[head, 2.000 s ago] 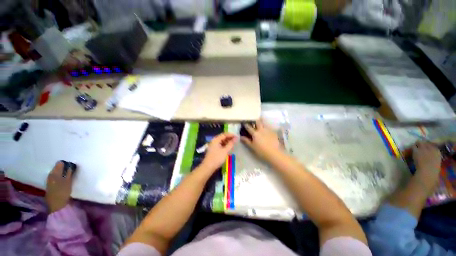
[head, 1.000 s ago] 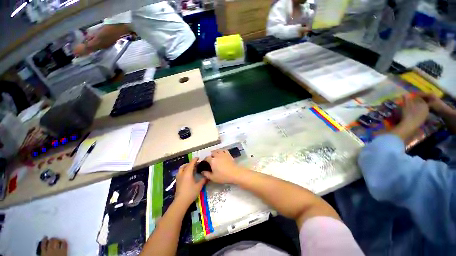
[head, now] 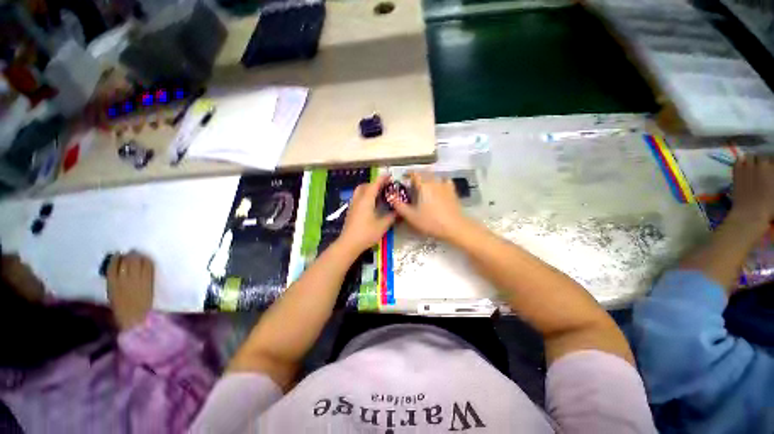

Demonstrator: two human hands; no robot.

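A small dark smartwatch body is held between my two hands above the printed bench mat. Its face shows a lit reddish-white pattern. My left hand grips it from the left, with the thumb beside the face. My right hand holds it from the right, with a fingertip at the face. The fingers hide its edges. A dark rounded rectangle on a grey patch lies just right of my right hand.
A loose watch body sits on the wooden shelf, with papers, a black tray and blue-red lights to its left. A coworker's hand is at left, another coworker's hand at right.
The camera view has swung back to the left. My hands have stayed together on the watch body, whose face now shows lit between them, where it looked dark one second ago.
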